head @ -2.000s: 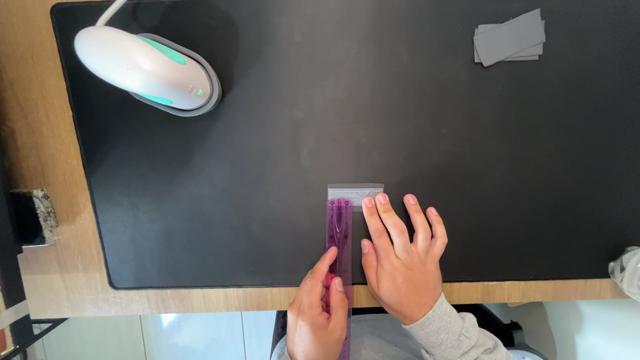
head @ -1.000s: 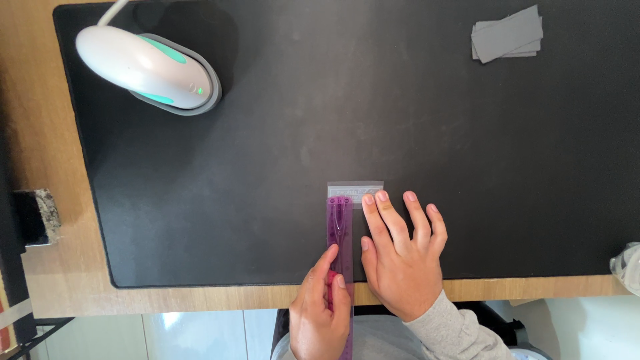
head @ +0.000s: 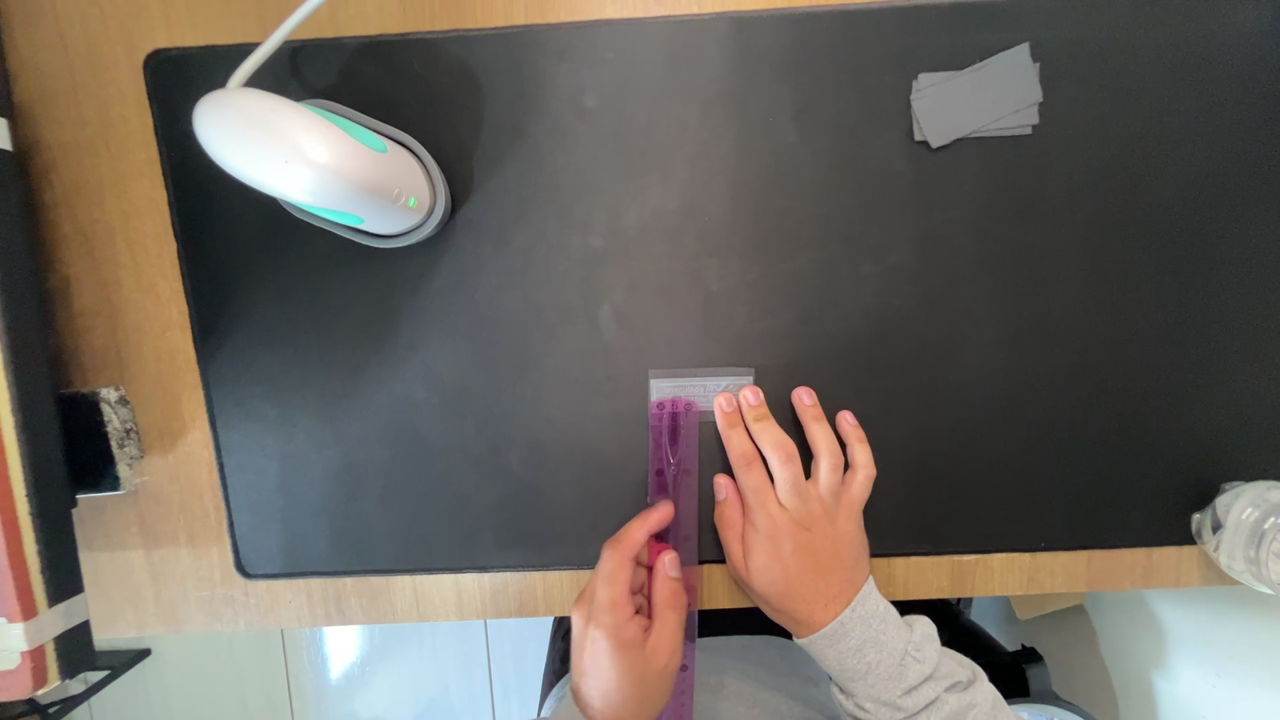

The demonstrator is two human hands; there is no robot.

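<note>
A translucent purple plastic strip [head: 684, 480] with small holes and markings lies upright in view, from the desk mat across the table's front edge. My left hand [head: 630, 610] is closed on something pinkish red by the strip, seen only in part between thumb and forefinger; how it joins the strip is unclear. Under the strip's top end is a small clear piece with a printed pale label [head: 700, 388]. My right hand [head: 795, 500] lies spread and palm down, its index and middle fingertips on the right part of that piece.
On a black desk mat [head: 560, 250] stand a white and teal corded handheld device [head: 310, 160] in its grey cradle and a loose stack of grey cards [head: 975, 98]. A clear plastic container [head: 1240, 530] is at the right edge, a dark, rough-edged object [head: 100, 440] at left.
</note>
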